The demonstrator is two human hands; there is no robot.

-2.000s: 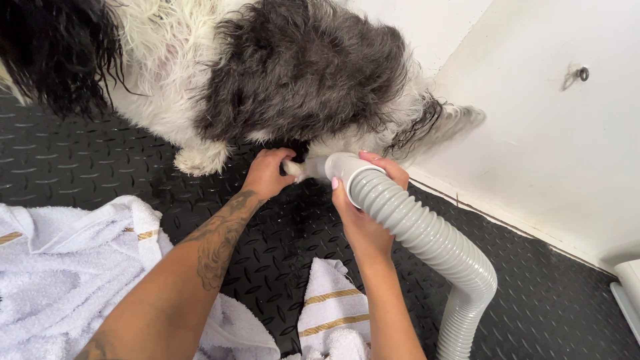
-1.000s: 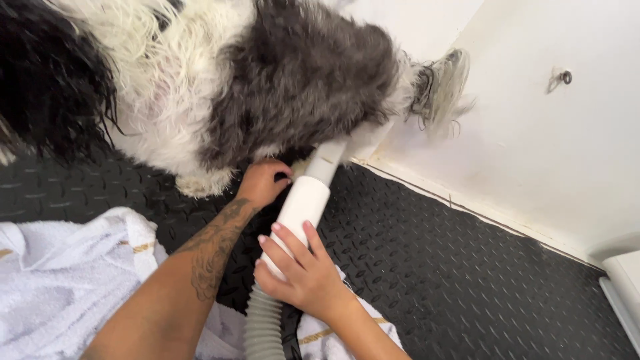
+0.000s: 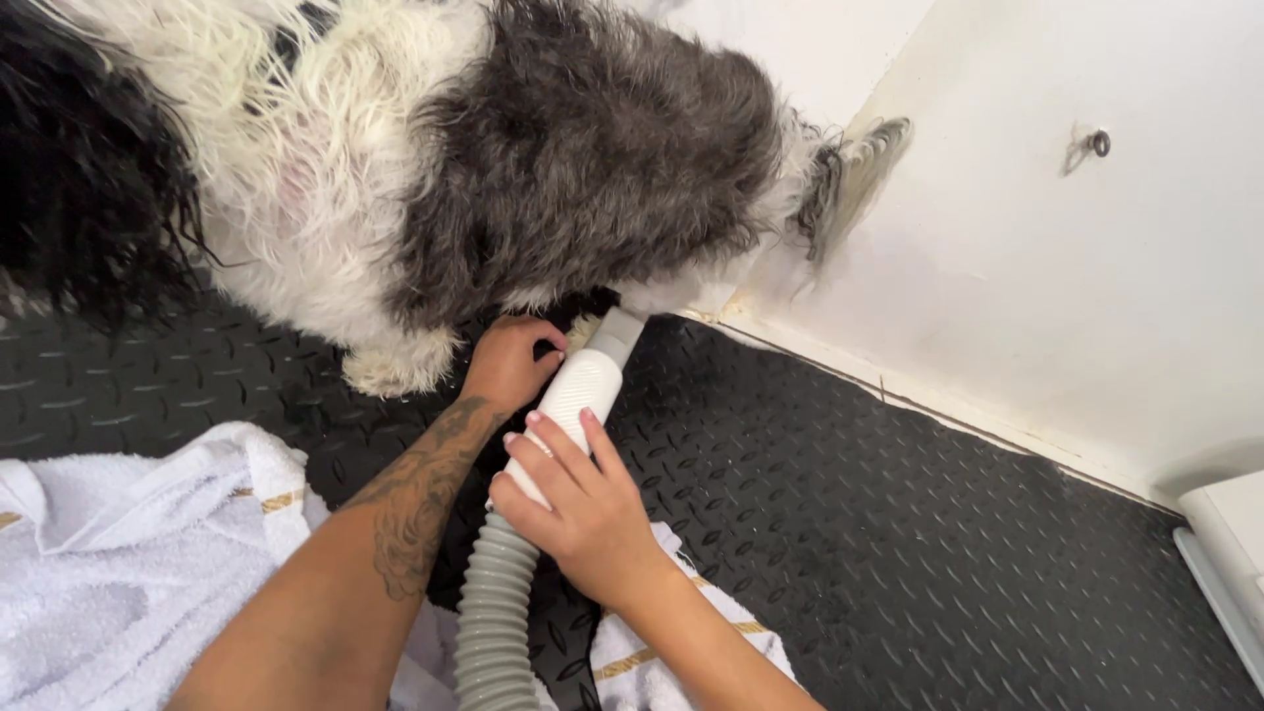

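Note:
A wet-haired dog [image 3: 583, 148], white, grey and black, stands across the upper left. Around the white handle of a pet dryer nozzle [image 3: 583, 395] my right hand [image 3: 583, 504] is closed, the flat grey tip lying by the dog's rear leg. A ribbed grey hose [image 3: 497, 612] runs from the handle down to the bottom edge. My left hand [image 3: 515, 360] is beside the tip, thumb and fingers curled at the dog's hind paw [image 3: 583, 331]; whether it grips the paw is partly hidden. One front paw [image 3: 400, 365] rests on the mat.
Black diamond-plate rubber matting [image 3: 889, 553] covers the surface. White towels with gold stripes [image 3: 148, 563] lie at the lower left and under my right forearm. A white wall [image 3: 1037, 257] with a metal ring [image 3: 1098, 143] rises at the right. A white appliance [image 3: 1229, 523] stands at the right edge.
My right hand has swung the dryer nozzle round from the right of the paw, so its hose now runs down between my forearms. My left hand has stayed near the hind paw.

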